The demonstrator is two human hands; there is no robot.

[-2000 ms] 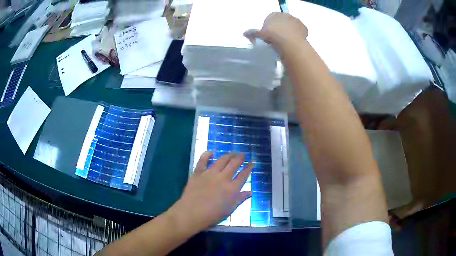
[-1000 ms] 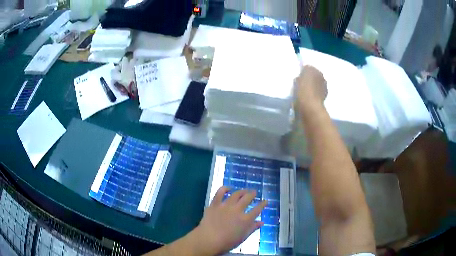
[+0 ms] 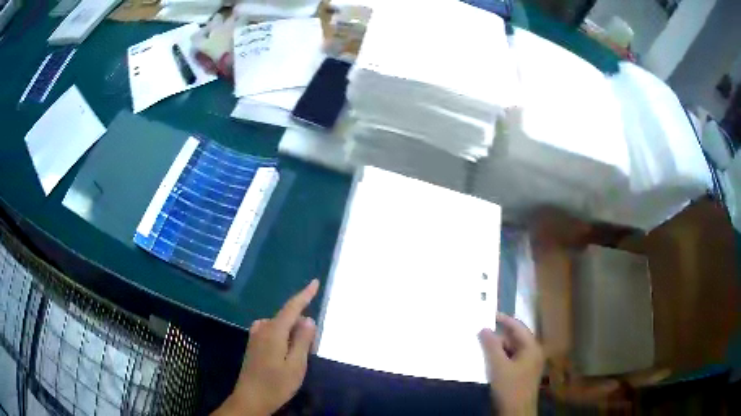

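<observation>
A bright white backsheet [image 3: 410, 276] lies over the work at the bench's front edge and hides the blue cells and light box under it. It has small dark marks near its right edge. My right hand [image 3: 513, 357] pinches the sheet's lower right edge between thumb and fingers. My left hand [image 3: 280, 345] is at the sheet's lower left edge, index finger extended beside it, holding nothing that I can see. A second blue solar cell string [image 3: 207, 210] with white side bands lies to the left on a grey-green base sheet [image 3: 122, 175].
Tall white sheet stacks [image 3: 435, 65] stand behind the work and to the right. A phone [image 3: 323, 93], handwritten notes [image 3: 278, 53] and a marker pen [image 3: 184, 65] lie at back left. An opened carton [image 3: 691, 276] is at right, a wire mesh cart [image 3: 73, 333] at lower left.
The white sheet now covers the centre cells. My right hand has come from the stacks down to the sheet's right edge. My left hand has moved off the cells to the left edge.
</observation>
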